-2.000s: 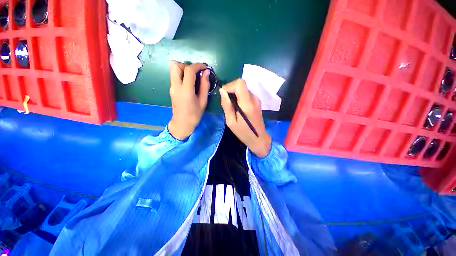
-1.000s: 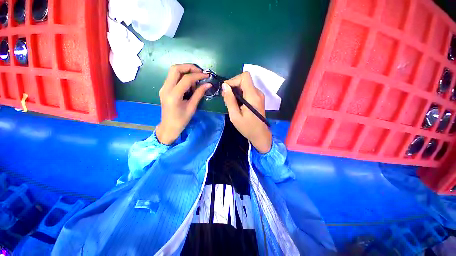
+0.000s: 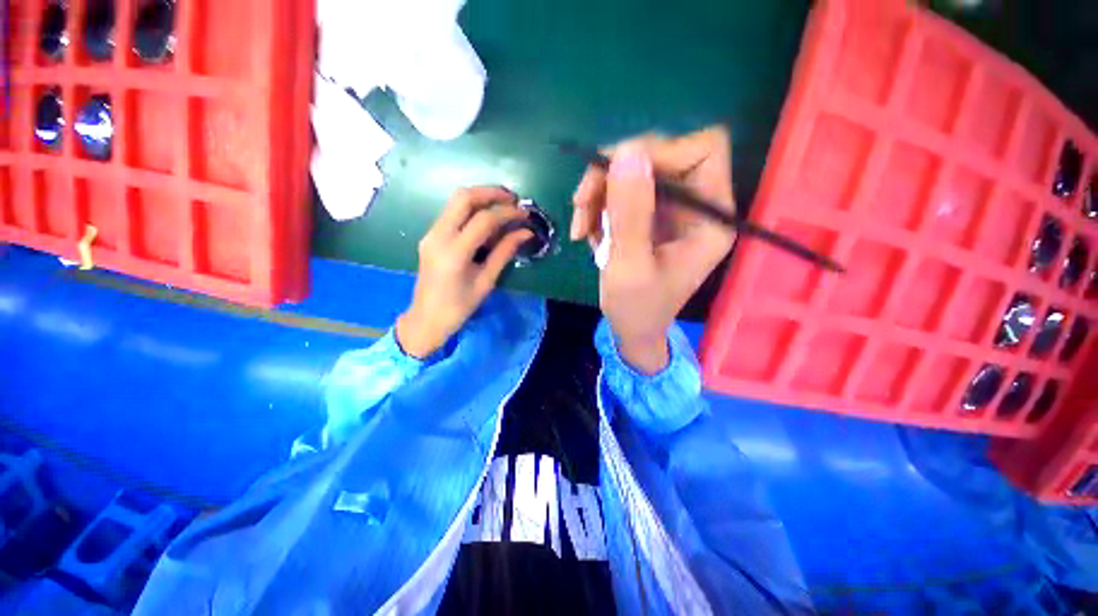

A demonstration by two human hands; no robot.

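My left hand holds a small round dark watch head with a shiny rim between thumb and fingers, low over the green bench. My right hand holds a long thin black stick, a brush or tweezers, like a pen. The stick is blurred and its pointed end is to the left of the fingers, away from the watch head. A sliver of the white paper square shows beside my right hand; the rest is hidden behind the hand.
A red foam tray at left holds several dark round pieces and has a yellow strip at its edge. Crumpled white wipes lie beside it on the green bench. Another red foam tray at right holds dark round pieces in its far-right pockets.
My right hand has lifted away from the watch head, up and to the right, with the black stick, and now covers most of the paper. The view has shifted slightly.
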